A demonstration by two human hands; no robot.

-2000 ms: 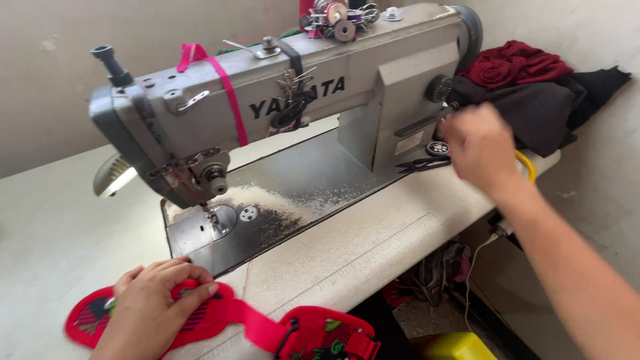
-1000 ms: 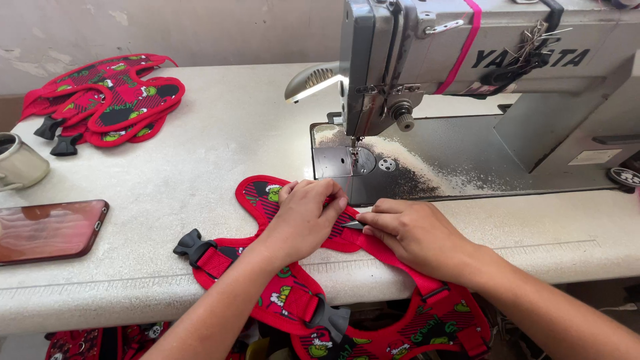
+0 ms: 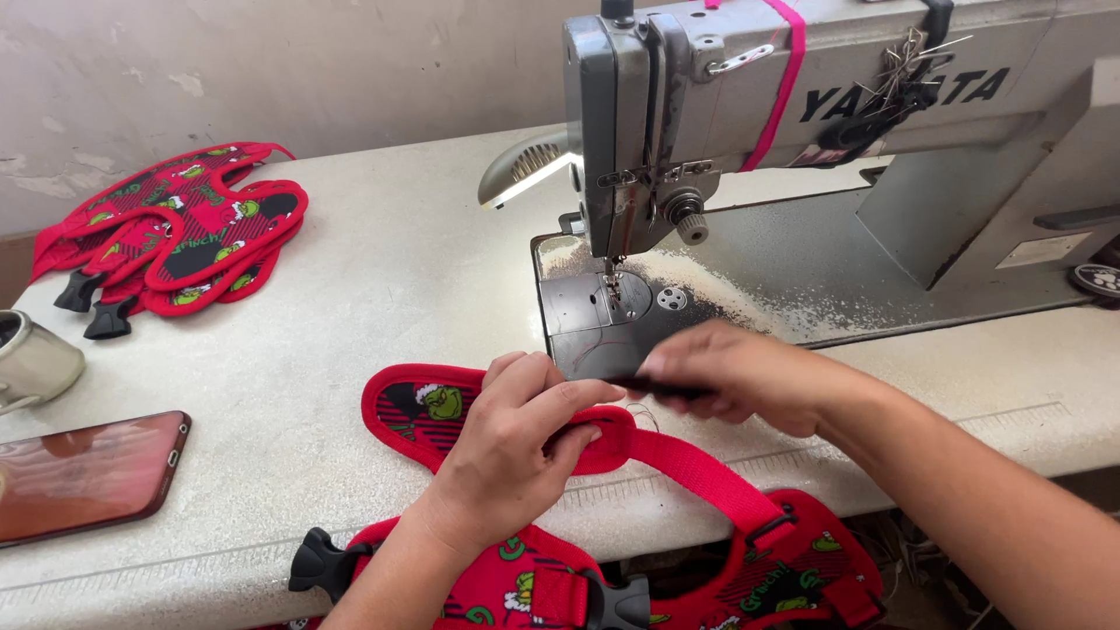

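My left hand (image 3: 516,442) grips the end of a padded red printed panel of a fabric harness (image 3: 411,411), where a red webbing strap (image 3: 700,472) joins it. My right hand (image 3: 744,376) holds a small dark tool (image 3: 669,388), blurred, with its tip close to my left index finger; its kind I cannot tell. Loose threads lie by the panel's edge. Black plastic buckles (image 3: 319,564) hang on the harness near the table's front edge. Just behind my hands stands the industrial sewing machine (image 3: 612,289), its needle above the plate.
Another stack of red printed harness pieces (image 3: 210,227) lies at the back left. A phone (image 3: 96,477) and a metal mug (image 3: 39,359) are at the left edge. A lamp (image 3: 529,166) is lit beside the machine head. The table's front edge (image 3: 219,569) bears a ruler scale.
My right hand, near the machine's right end two seconds ago, is now beside my left hand with a dark tool. Since one second ago it has moved slightly off the panel. The view has swung left.
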